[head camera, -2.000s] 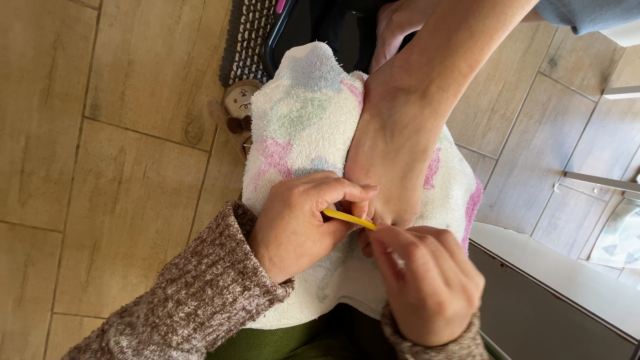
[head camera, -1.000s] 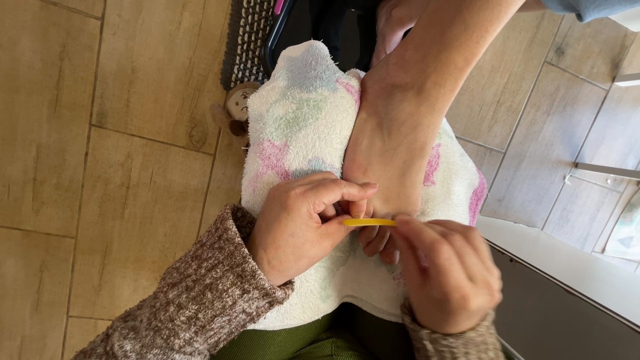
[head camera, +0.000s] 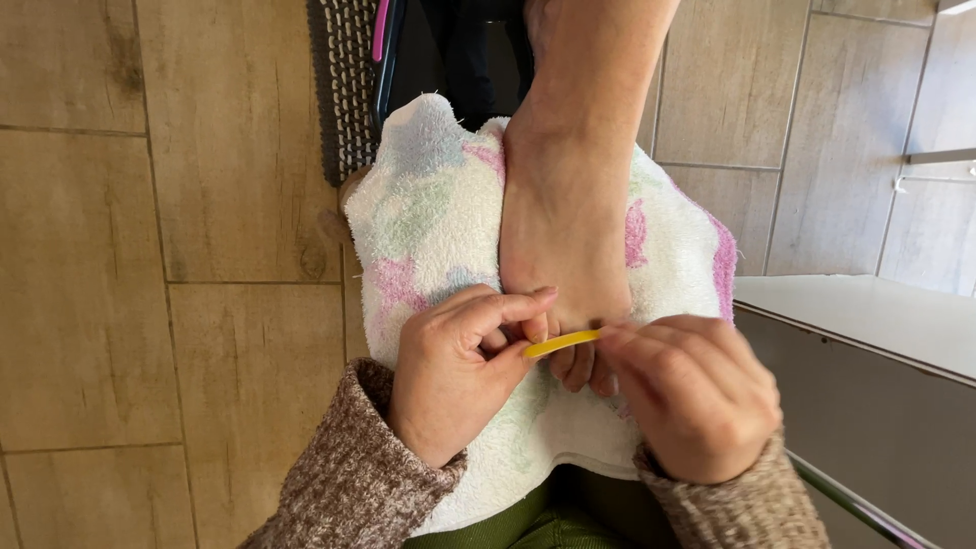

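Another person's bare foot point(head camera: 568, 221) rests on a white terry towel point(head camera: 423, 206) with pink, green and blue patches, spread over my lap. My right hand point(head camera: 698, 389) pinches one end of a thin yellow nail file point(head camera: 563, 344) between thumb and fingers. The file lies across the toes, its other end by my left thumb. My left hand point(head camera: 473, 358) holds the toes at the left side of the foot; its thumb and fingers hide the big toe. Several smaller toes show below the file.
Beyond the towel are a black tub or tray point(head camera: 415, 69) with a dark-blue rim and a grey woven mat point(head camera: 347, 99). A white furniture panel point(head camera: 862, 313) stands close by my right hand. Wood-look floor tiles point(head camera: 252, 358) lie to the left.
The yellow file has changed its tilt across the toes as my right hand moved. My left hand stays at the toes.
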